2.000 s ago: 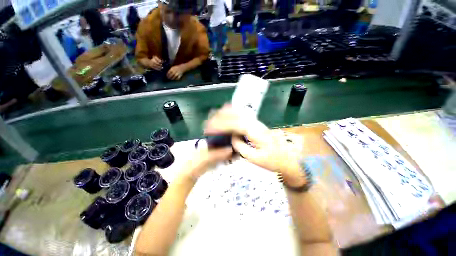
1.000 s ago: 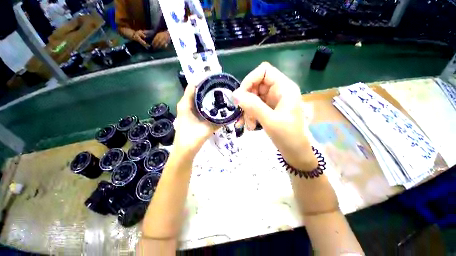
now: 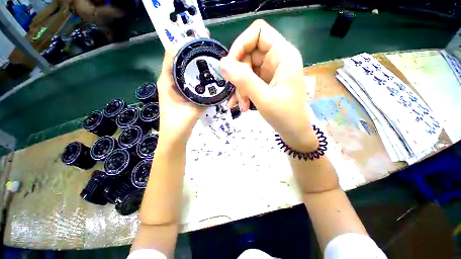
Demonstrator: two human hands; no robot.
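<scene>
My left hand (image 3: 174, 114) grips a black cylindrical housing (image 3: 184, 83), its round end tilted towards me. A white disc with a dark three-armed adhesive pad (image 3: 206, 77) shows inside the ringed end. A white release liner strip (image 3: 167, 23) with dark shapes sticks up behind the housing, on my left hand's side. My right hand (image 3: 275, 83) has its thumb and finger pinched at the right edge of the disc, the other fingers curled. Whether a bit of adhesive is between the fingertips cannot be told. The left fingers behind the housing are hidden.
Several black housings (image 3: 117, 161) stand at left on the tan bench (image 3: 45, 202), some lying. A white work sheet (image 3: 237, 172) lies under my hands. Fanned adhesive strips (image 3: 399, 106) lie at right. Beyond is the green conveyor belt (image 3: 283, 30) with a housing (image 3: 342, 24).
From a blurred hold two seconds ago, the housing's end has turned to face me and shows the disc. Since one second ago, the view has dipped and both hands sit higher in the picture.
</scene>
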